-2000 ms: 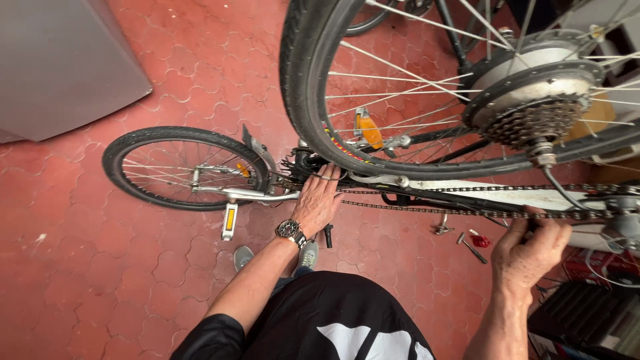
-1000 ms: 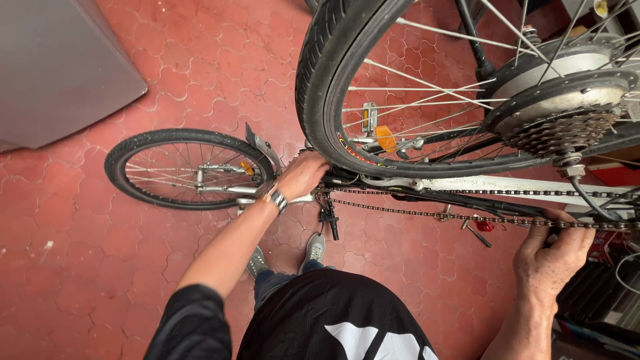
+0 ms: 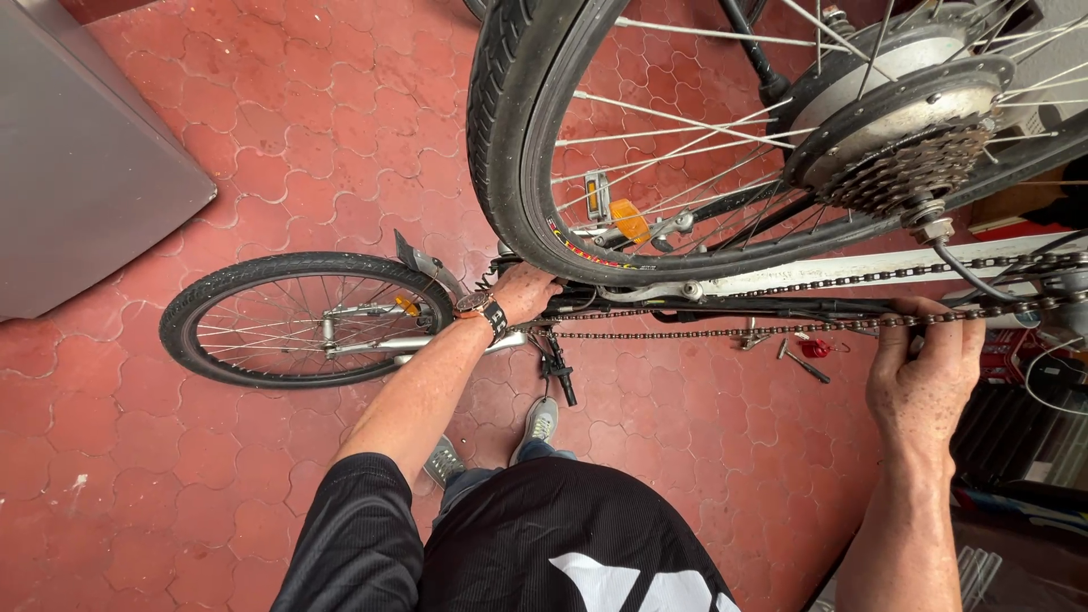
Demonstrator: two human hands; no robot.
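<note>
My left hand (image 3: 525, 293), with a wristwatch, reaches to the bicycle's frame near the crank area, left of the rear tyre (image 3: 510, 161); its fingertips are partly hidden. My right hand (image 3: 926, 361) has its fingers curled at the black frame tube beside the bicycle chain (image 3: 722, 332), on the right; what its fingers close on is partly hidden. Between my hands the chain runs in two strands along the white frame part (image 3: 790, 270). Above it stands the rear wheel with a hub motor (image 3: 901, 93) and a rusty sprocket cassette (image 3: 914, 166); no chain lies on the cassette.
The front wheel (image 3: 174, 340) lies out to the left. A hammer (image 3: 803, 361) and a small red item (image 3: 814, 348) rest on the red tile floor (image 3: 280, 476). A grey cabinet (image 3: 93, 161) stands upper left; dark crates (image 3: 1011, 433) are at right.
The left hand has moved a little left along the bicycle from its place two seconds ago. The right hand stays at the chain and frame. The view has shifted slightly.
</note>
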